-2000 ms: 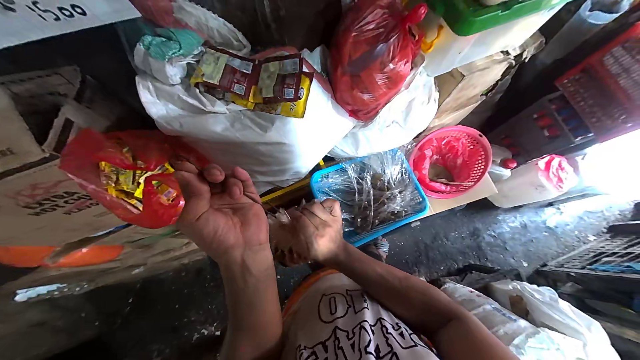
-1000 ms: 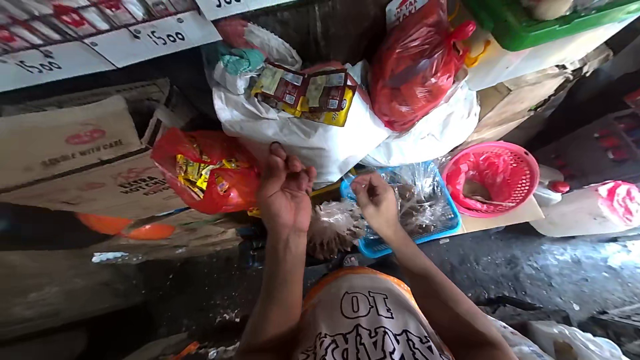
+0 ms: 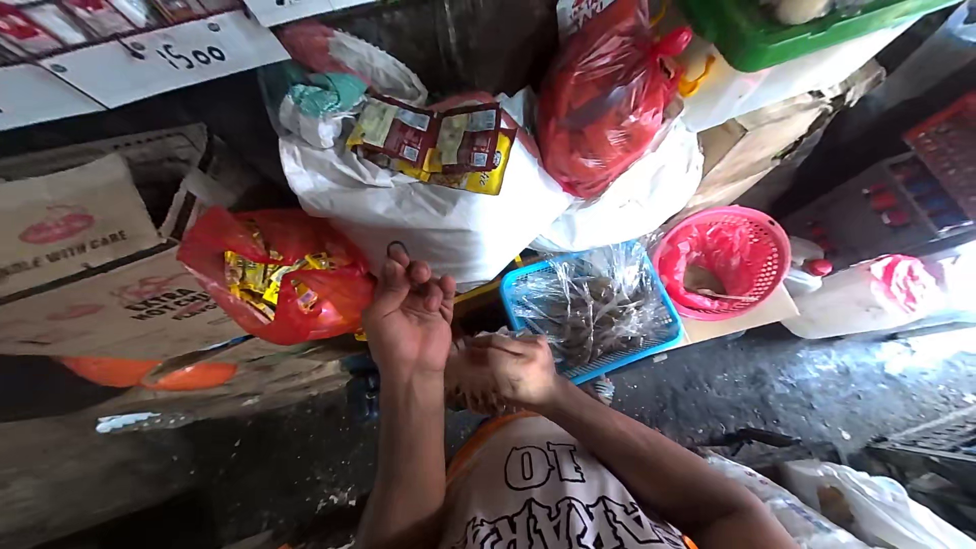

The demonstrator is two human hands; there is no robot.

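Note:
My left hand (image 3: 412, 328) is palm up with curled fingers. A thin dark loop (image 3: 396, 248), like a rubber band, stands at the tips of its thumb and index finger. Beside it, my right hand (image 3: 522, 370) is closed at the top of a clear plastic bag of brown pieces (image 3: 476, 385), partly hidden by the hand. Close to its right stands a blue plastic basket (image 3: 667, 343) with brown contents under clear plastic. An open red plastic bag (image 3: 335, 305) of yellow sachets is left of my left hand.
Behind the hands are a white sack (image 3: 427, 229) topped with brown and yellow sachets (image 3: 465, 141), and a tied red bag (image 3: 598, 107). A pink basket (image 3: 774, 252) stands right of the blue one. Cardboard boxes (image 3: 99, 282) are at the left.
My right hand has gone from over the blue basket's edge to the clear bag and closed at its top. The view has shifted slightly.

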